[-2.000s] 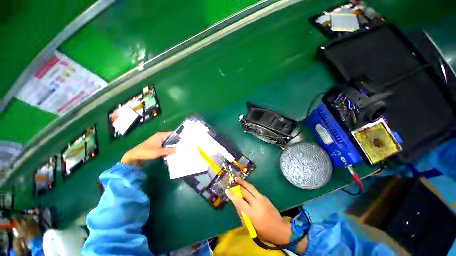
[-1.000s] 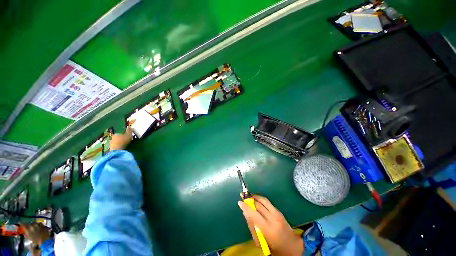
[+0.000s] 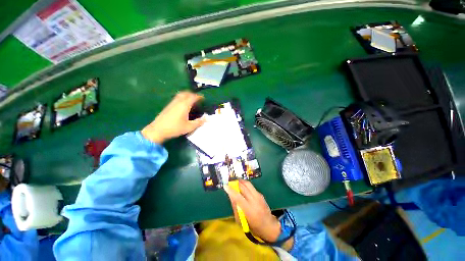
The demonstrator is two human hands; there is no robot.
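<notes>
A tablet assembly (image 3: 239, 138) lies on the green bench in front of me, its board end towards me. A loose white pack (image 3: 205, 138) lies tilted on its upper left part. My left hand (image 3: 176, 118) is at the pack's upper left corner, thumb at its edge; whether it grips the pack is hard to tell. My right hand (image 3: 256, 210) is shut on the yellow soldering iron (image 3: 241, 216), at the tablet's near end. The iron's tip is over the board and hard to make out against the bright parts.
A fan (image 3: 281, 124), a round grey wire ball (image 3: 306, 172), a blue soldering station (image 3: 339, 149) and a sponge (image 3: 380, 165) stand right. Black trays (image 3: 390, 81) lie beyond. Another tablet (image 3: 223, 63) lies behind. A red wire heap (image 3: 96, 149) and a white roll (image 3: 36, 206) are left.
My left hand has come back from the row of tablets at the left, and a tablet now lies in front of me. The iron has moved onto its near end.
</notes>
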